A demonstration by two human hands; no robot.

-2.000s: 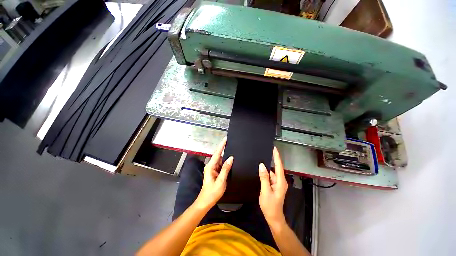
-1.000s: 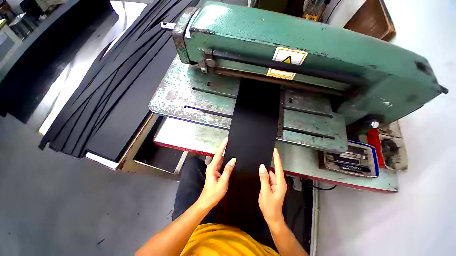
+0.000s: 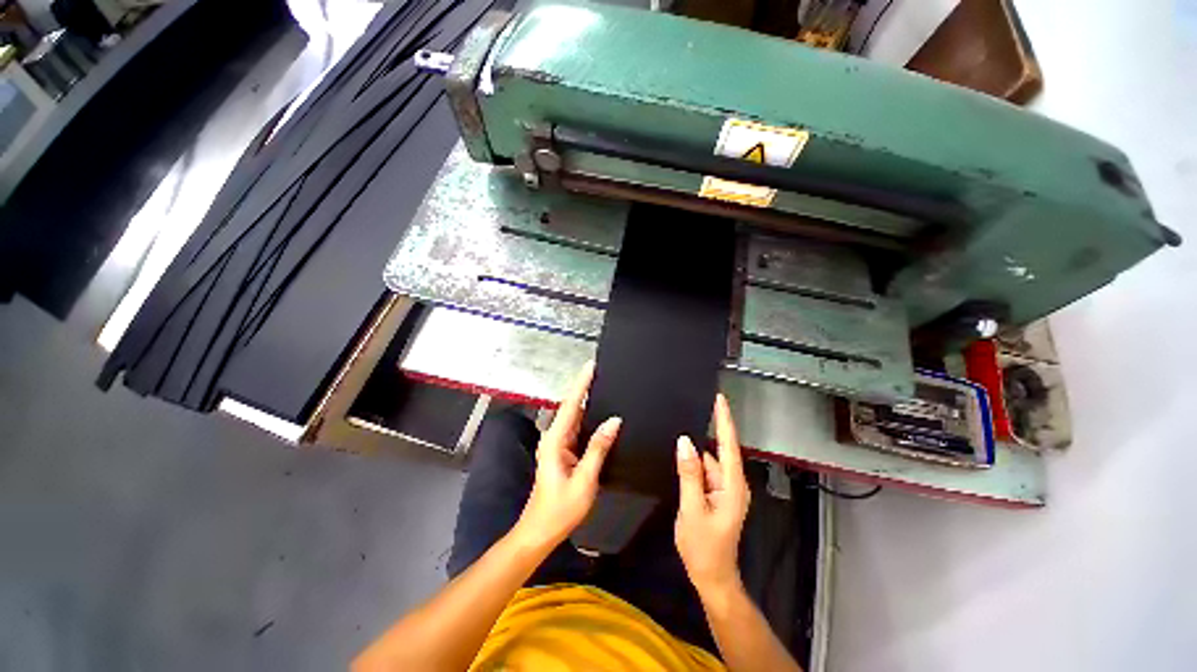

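A flat black strip (image 3: 667,309) lies on the worn green-grey machine bed (image 3: 551,282) and runs under the arm of the green strap-cutting machine (image 3: 630,79). Its near end hangs over the bench's front edge, between my hands. My left hand (image 3: 567,473) holds the strip's left edge, thumb on top and fingers along the side. My right hand (image 3: 712,492) holds the right edge the same way. Both hands are bare. The part of the strip under the arm is hidden.
A loose pile of black strips (image 3: 309,210) lies on the side table at left, with a curved black stack (image 3: 145,145) beyond. Right of the bed are a blue-edged tools tray (image 3: 925,420) and a red container (image 3: 985,381). A brown-inside box (image 3: 978,53) stands behind the machine.
The strip's near end now shows just below my hands, with a grey surface visible beneath it; the strip seems to have moved forward under the arm. Both hands keep nearly the same place.
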